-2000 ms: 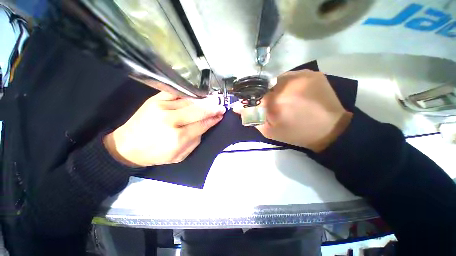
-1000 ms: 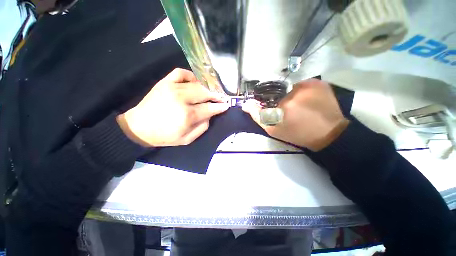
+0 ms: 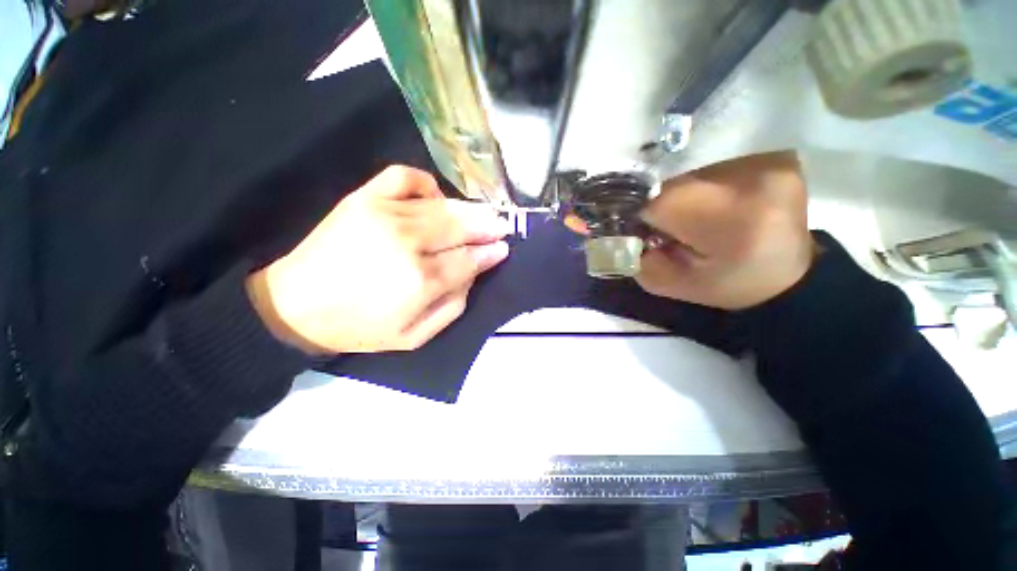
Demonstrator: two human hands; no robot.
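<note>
The black garment panel (image 3: pixel 535 273) lies on the white table under the machine, with a curved notch in its front edge. The presser foot (image 3: pixel 516 220) stands at the panel, beside the fingertips of my left hand. My left hand (image 3: pixel 390 262) lies flat on the panel, left of the foot, fingers pointing right. My right hand (image 3: pixel 725 229) is curled, right of the foot and partly behind the tension knob (image 3: pixel 612 254). Whether it holds something cannot be told. The needle is too small to make out.
The white machine head (image 3: pixel 859 167) with blue lettering fills the upper right. A pale ribbed knob (image 3: pixel 890 56) sticks out above my right hand. More black cloth (image 3: pixel 223 123) spreads at the left. A ruler tape (image 3: pixel 524 482) runs along the table's front edge.
My right hand has drawn back right from the foot and curled up. My left hand stays by the foot. The view has shifted, so the machine head appears at another angle.
</note>
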